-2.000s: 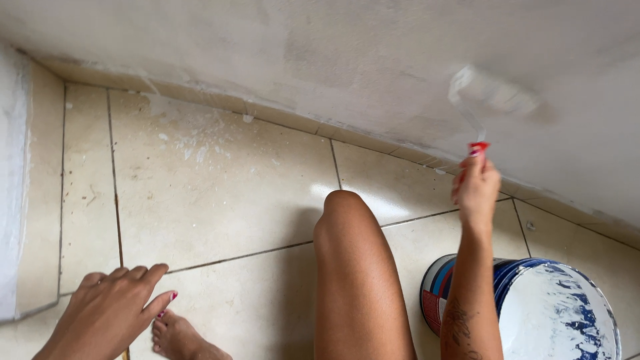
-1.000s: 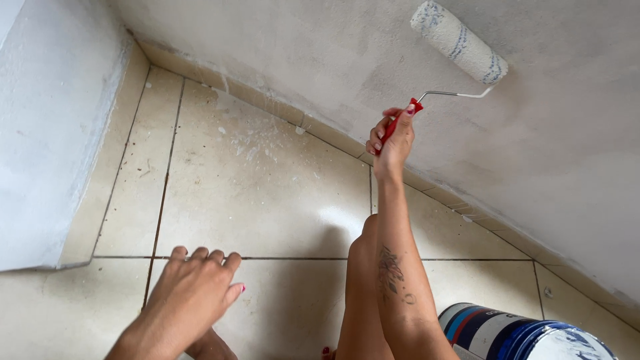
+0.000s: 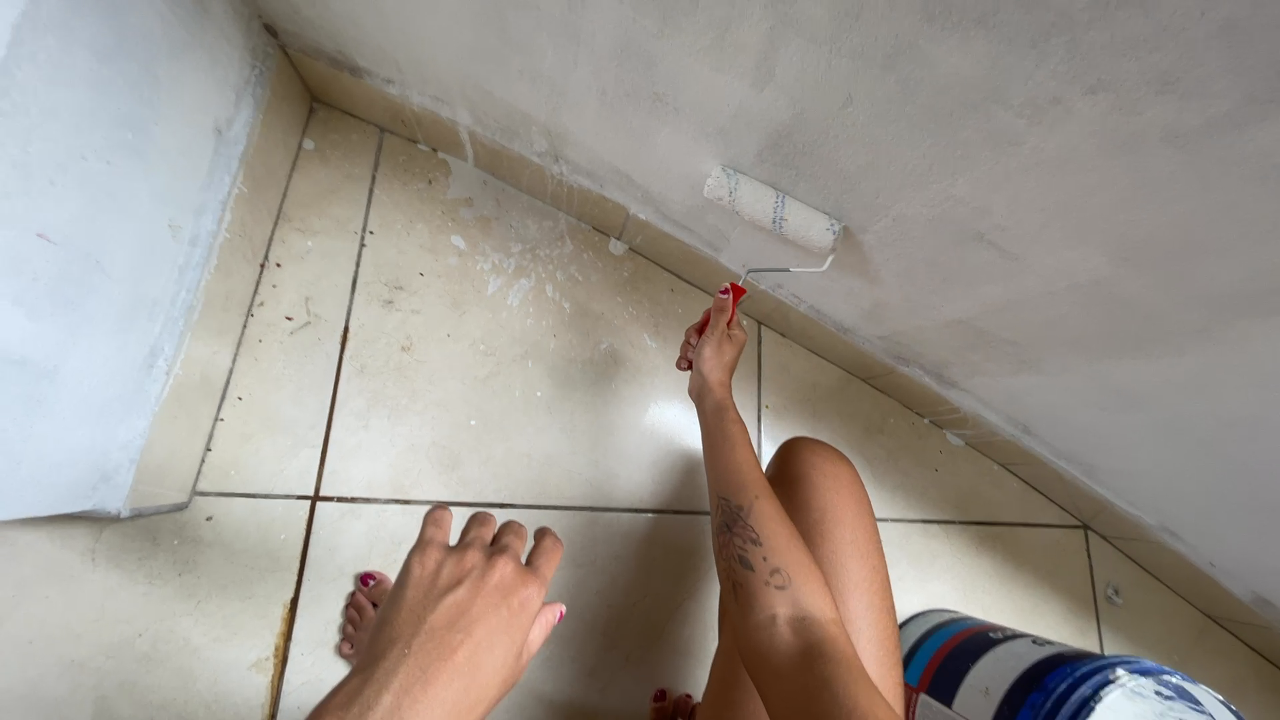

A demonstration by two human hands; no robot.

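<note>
My right hand (image 3: 716, 335) grips the red plastic handle of a paint roller (image 3: 775, 208). The roller's white sleeve, flecked with blue, lies against the lower part of the grey wall (image 3: 1050, 200), just above the tile skirting. Its bent metal frame runs from the handle to the sleeve's right end. At the bottom centre-left, my left hand (image 3: 470, 590) hovers over the floor, holding nothing, with its fingers spread and a little bent. A paint bucket (image 3: 1010, 665) with blue, white and red bands stands at the lower right, partly cut off, with white paint on its top.
Tile skirting (image 3: 680, 255) borders the wall. A whitish side wall (image 3: 110, 230) stands at the left and meets it in a corner. White paint splashes mark the beige tile floor (image 3: 480, 400). My bent knee (image 3: 815, 480) is beside my right arm, and a bare foot (image 3: 360, 610) is by my left hand.
Since one second ago the roller has moved down the wall, nearer the skirting, still in my right hand. My left hand remains empty. The view has shifted.
</note>
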